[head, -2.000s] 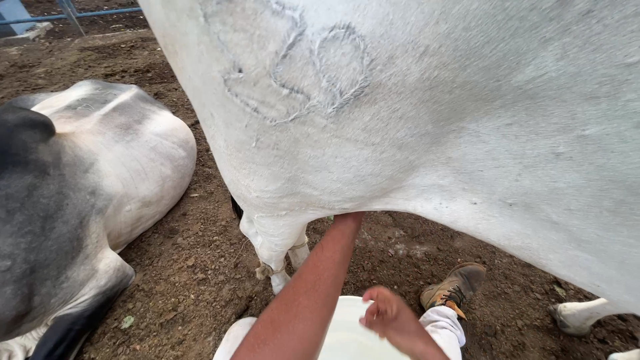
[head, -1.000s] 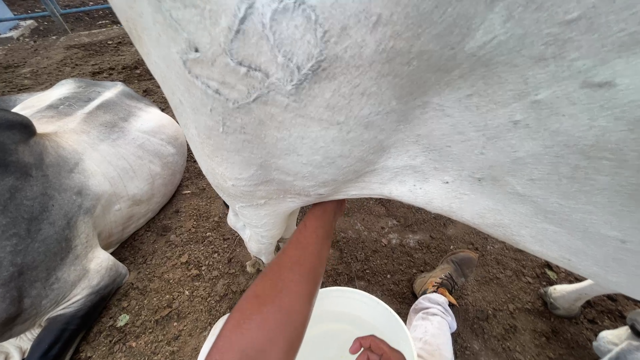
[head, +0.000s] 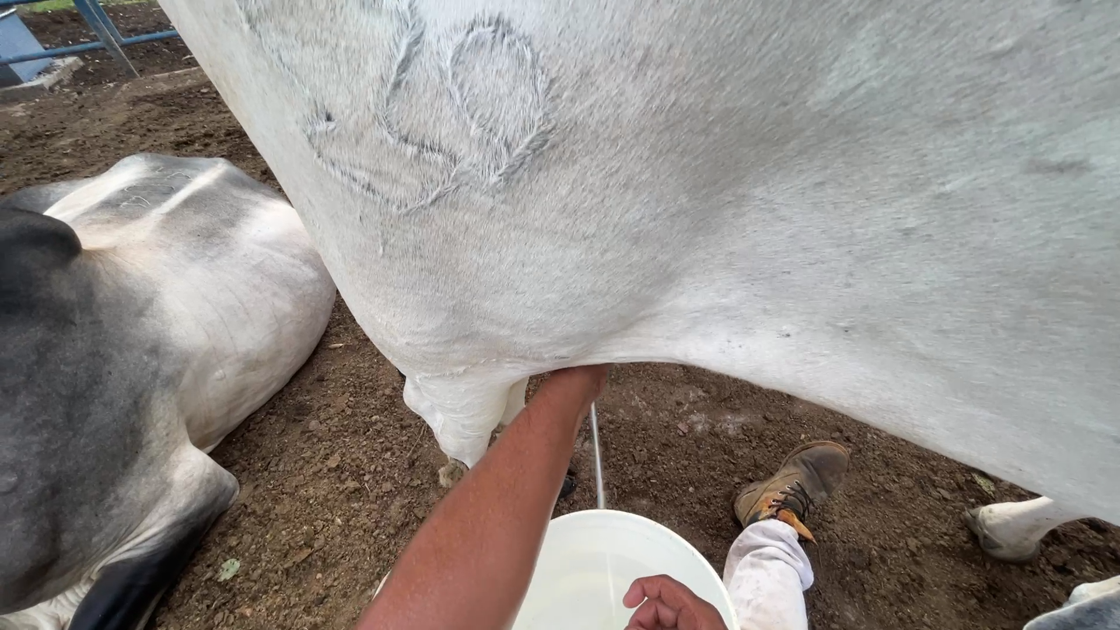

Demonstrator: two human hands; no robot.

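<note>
A white cow (head: 700, 227) stands across the view, a raised brand mark on its flank. My left hand (head: 584, 381) reaches up under its belly in front of the hind leg; the fingers are hidden behind the body, so their hold cannot be seen. A thin pale stream (head: 598, 455) runs down from beside that hand to a white plastic bucket (head: 700, 569). My right hand (head: 669, 604) is over the bucket's right part, fingers curled, partly cut off by the lower edge; whether it grips anything cannot be told.
Another grey and white cow (head: 254, 289) lies on the brown dirt at the left. My brown leather boot (head: 796, 486) is right of the bucket. A hoof (head: 1006, 529) is at the far right. A blue metal rail (head: 105, 39) stands at the upper left.
The right hand, seen raised and blurred at the bucket's right side two seconds ago, is now lower over it. A pale stream now shows below the left hand.
</note>
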